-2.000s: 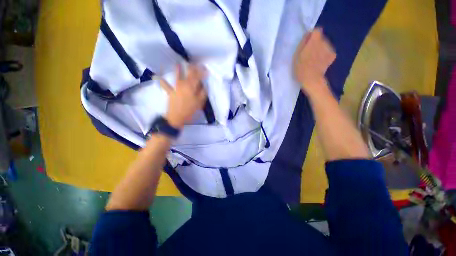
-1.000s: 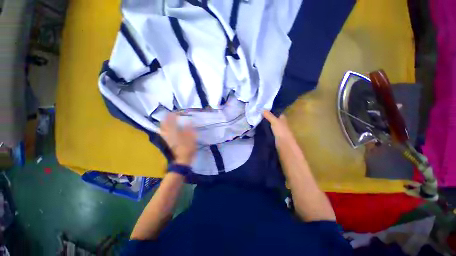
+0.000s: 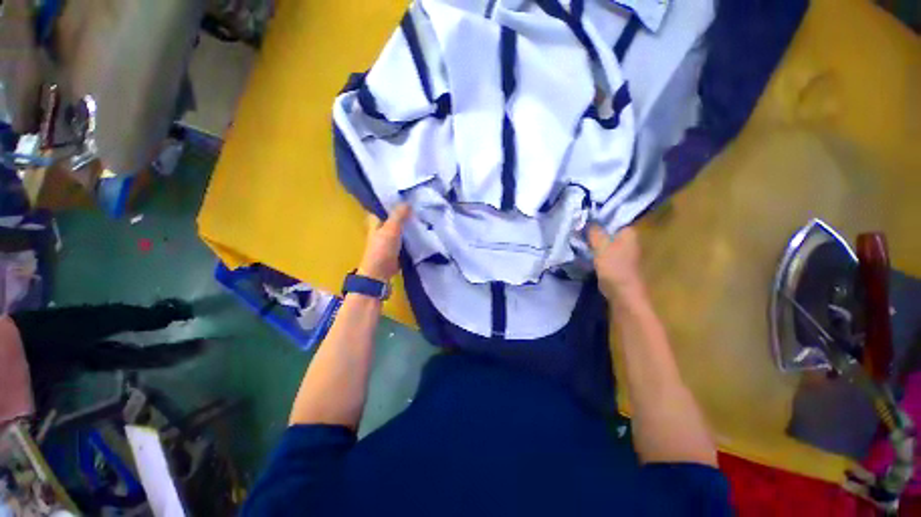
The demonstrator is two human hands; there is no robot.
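The navy jacket (image 3: 560, 111) lies with its pale inside up on the yellow pressing table cover (image 3: 273, 131), its near end close to my body. Navy strips cross the pale inside. My left hand (image 3: 384, 242) grips the jacket's left edge near the front. My right hand (image 3: 614, 261) grips its right edge at about the same height. The fingertips of both hands are partly hidden by cloth. The steam iron (image 3: 823, 298) with its red-brown handle stands at the right, touched by neither hand.
A dark grey rest pad (image 3: 833, 414) lies by the iron, whose hose (image 3: 894, 444) trails to the lower right. A blue plastic crate (image 3: 278, 303) stands below the table's left edge. A grey padded arm (image 3: 136, 81) is at upper left. Red cloth (image 3: 778, 490) hangs at lower right.
My left hand has moved from lying on the pale inside to the left edge and taken hold. My right hand has come down to the right edge. The view has swung left.
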